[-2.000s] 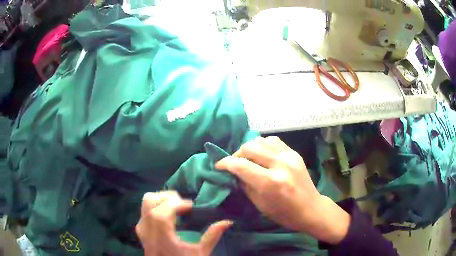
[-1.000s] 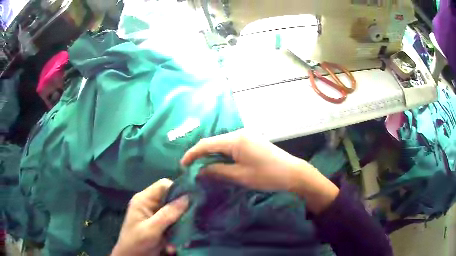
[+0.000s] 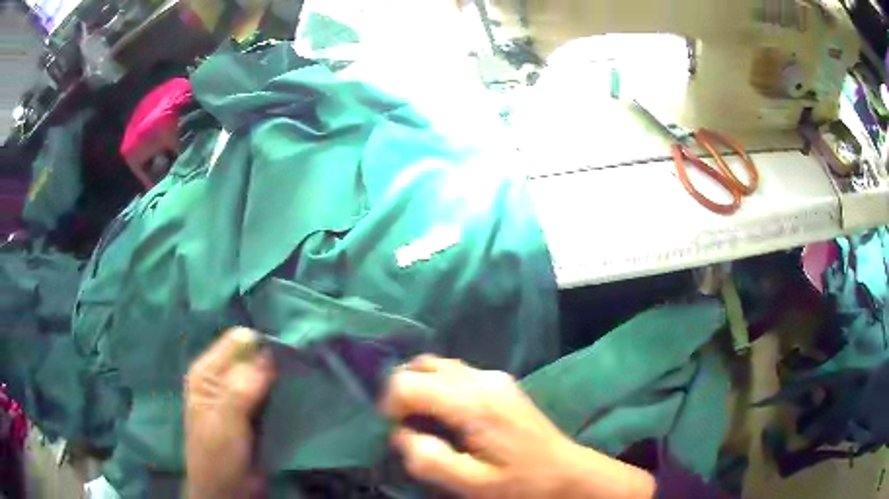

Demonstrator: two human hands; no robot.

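Note:
A large green garment [image 3: 302, 205] lies over the left of the table and hangs down in front of me, with a small white label [image 3: 428, 248] on it. My left hand [image 3: 226, 404] and my right hand [image 3: 468, 419] hold a green piece with a dark inner side [image 3: 327, 414] between them, low in the picture. Both hands are slightly blurred. My left fingers pinch its left edge and my right fingers grip its right edge. Some fingertips are hidden by cloth.
Orange-handled scissors [image 3: 716, 173] lie on the white table [image 3: 634, 234] before the cream sewing machine [image 3: 760, 73]. A small green item [image 3: 615, 82] is near their tips. Green cloth heaps [image 3: 858, 331] lie at right. A pink-red item [image 3: 156, 119] is at upper left.
The hands have moved apart and spread the bunched cloth between them. More green cloth now shows right of my right hand. The whole view has shifted, with the table further right.

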